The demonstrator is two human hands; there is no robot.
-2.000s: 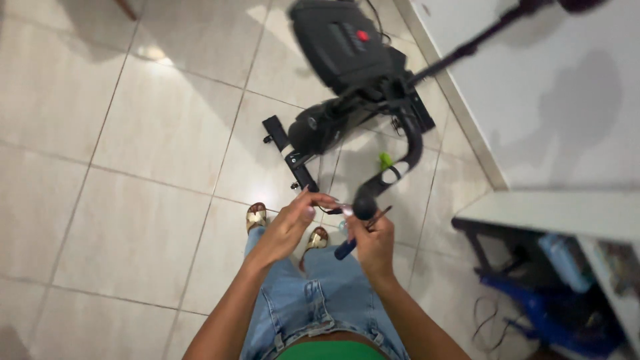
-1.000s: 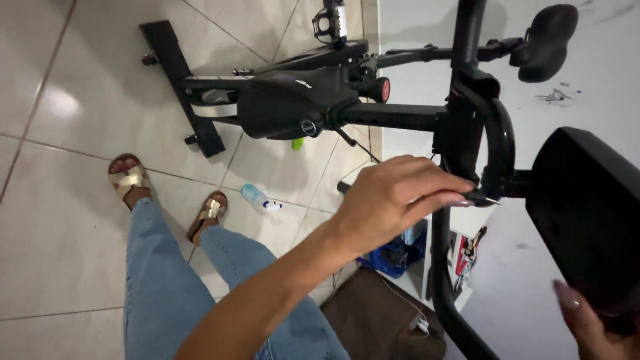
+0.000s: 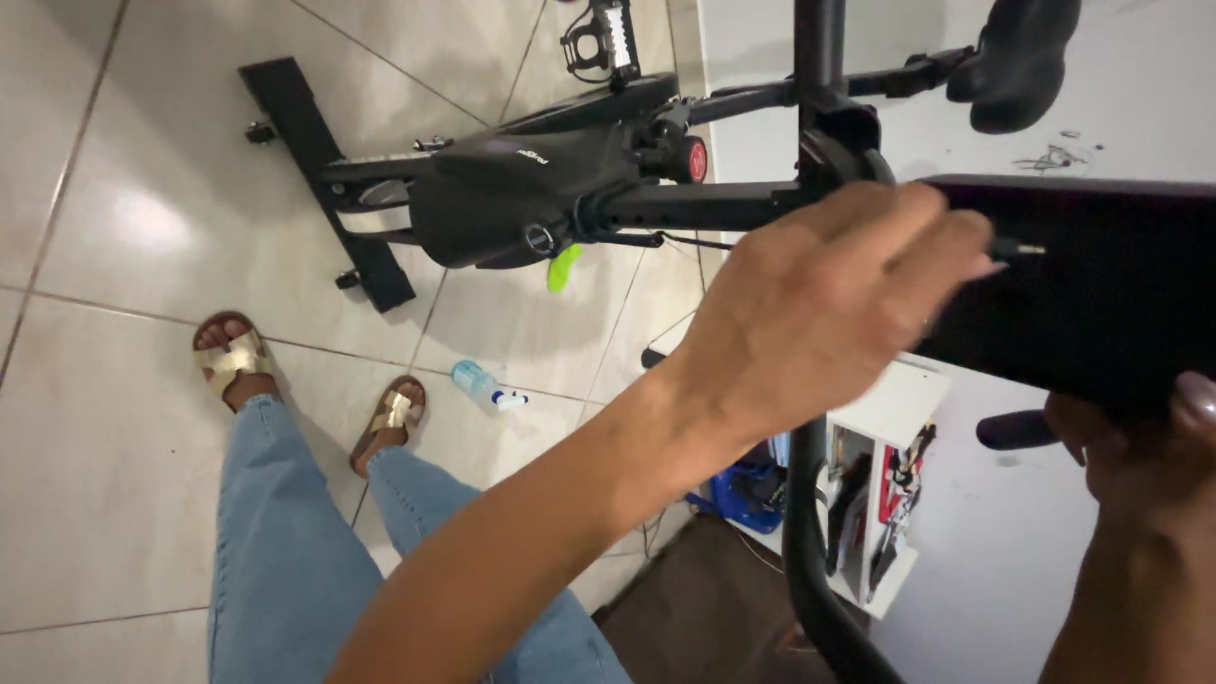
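Observation:
My left hand (image 3: 836, 294) pinches a small dark plug with a metal tip (image 3: 1026, 250), which points at the black console (image 3: 1092, 285) on the right; whether they touch cannot be told. My right hand (image 3: 1140, 446) grips the console's lower edge, the thumb on its face. A dark rounded handle (image 3: 1016, 430) sticks out beside the right fingers; its far end is hidden. Behind my left hand are the black handlebar (image 3: 812, 532) and the post (image 3: 703, 206) of an exercise bike (image 3: 513, 195). The console hides most of my right palm.
A spray bottle (image 3: 475, 383) lies on the tiled floor near my sandalled feet. A bright green item (image 3: 563, 268) lies beneath the bike. The saddle (image 3: 1016, 66) is close to the wall. A white shelf (image 3: 883, 408) with several items and a blue object (image 3: 746, 499) stand past the handlebar.
My hands were together by the handlebar two seconds ago and are now apart, the right one at the console. Since one second ago, my left hand has come nearer the console. The view has swung round strongly.

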